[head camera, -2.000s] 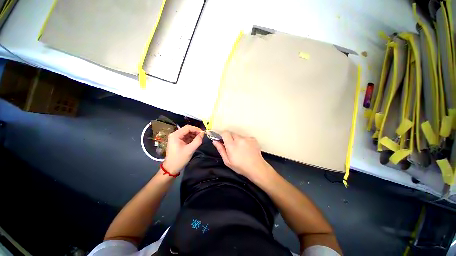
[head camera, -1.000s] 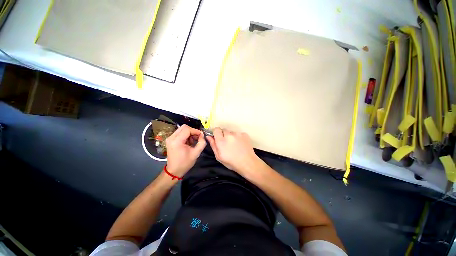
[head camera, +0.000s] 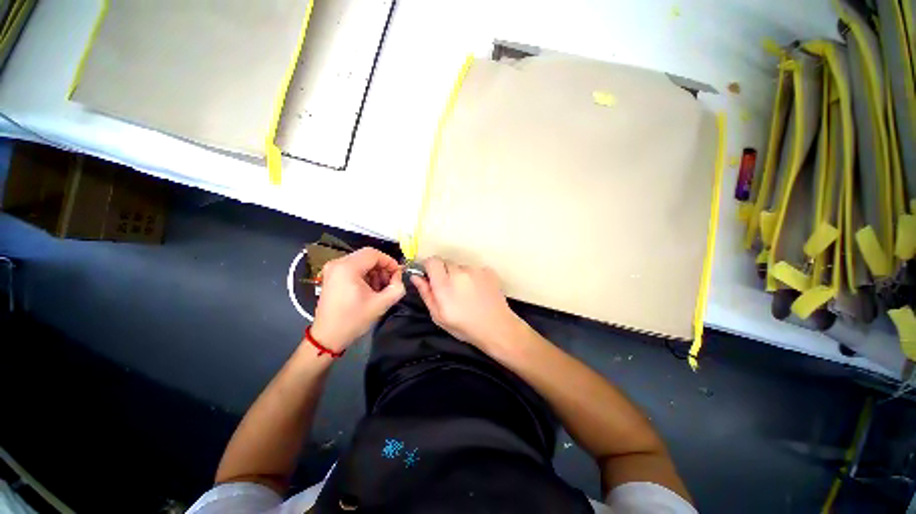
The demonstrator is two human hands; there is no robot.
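Note:
A flat beige bag body (head camera: 573, 191) with yellow side edges lies at the table's near edge, its near left corner at my hands. My left hand (head camera: 354, 293) pinches at that corner with thumb and forefinger; what it pinches is too small to make out. My right hand (head camera: 464, 299) is closed around small metal thread snips (head camera: 413, 271), mostly hidden by the fingers, their tip close to my left fingertips. A loose yellow binding tail (head camera: 694, 351) hangs at the near right corner.
A red-purple lighter (head camera: 745, 174) lies right of the body. A pile of folded bodies (head camera: 839, 181) with yellow tails stands at far right. Another body (head camera: 196, 70) lies at left on a dark-edged board (head camera: 331, 90). A waste bucket (head camera: 294, 287) is on the floor behind my left hand.
My left hand has shifted slightly left and down and covers more of the bucket. My right hand stays at the corner with the snips, which show a little differently between the fingers.

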